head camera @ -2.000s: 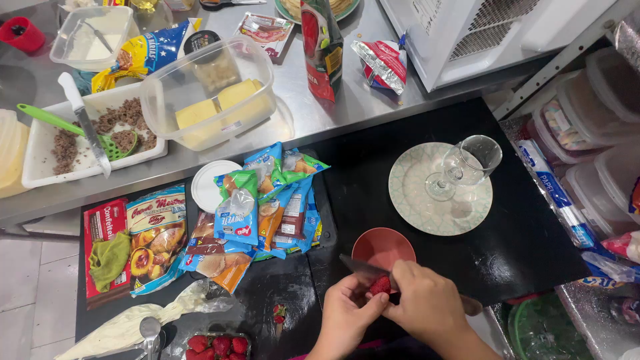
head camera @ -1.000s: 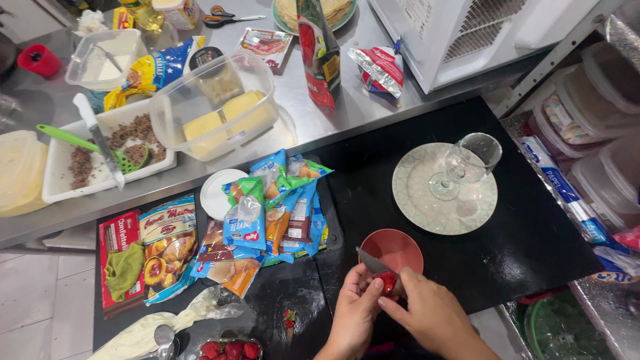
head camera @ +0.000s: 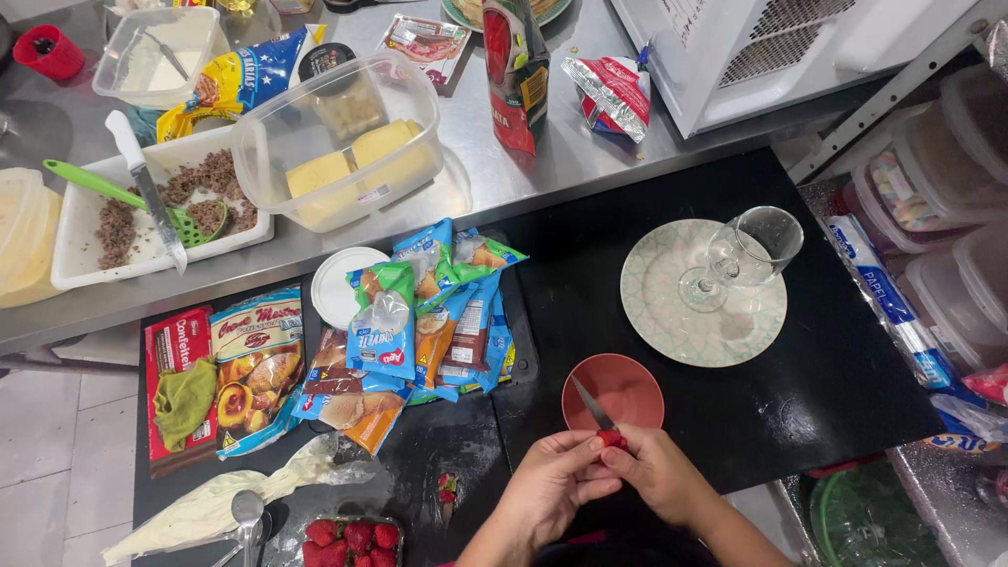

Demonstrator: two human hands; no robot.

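Note:
Over the near edge of a pink-red bowl (head camera: pixel 630 382), my left hand (head camera: pixel 561 472) and my right hand (head camera: pixel 657 472) meet around a red strawberry (head camera: pixel 612 439). A knife blade (head camera: pixel 591 403) points up and left from the fruit across the bowl; its handle is hidden, and which hand holds it is hard to tell. Behind the bowl, to the right, a patterned plate (head camera: pixel 669 331) carries a stemmed glass (head camera: pixel 752 248). At the bottom, a clear container of strawberries (head camera: pixel 354 543) stands left of my hands, with small strawberry trimmings (head camera: pixel 447 488) on the black surface between.
A filled piping bag (head camera: pixel 228 496) and metal spoons (head camera: pixel 248 512) lie at lower left. Snack packets (head camera: pixel 382 323) are piled behind them. The steel counter (head camera: pixel 465 169) holds a tray of ground meat (head camera: pixel 71 252), a tub of sliced cheese (head camera: pixel 339 150) and a pouch (head camera: pixel 516 79).
The knife has shifted from lying across the bowl's near side, in the oldest frame, to pointing up and left over it. Both hands stay together at the strawberry.

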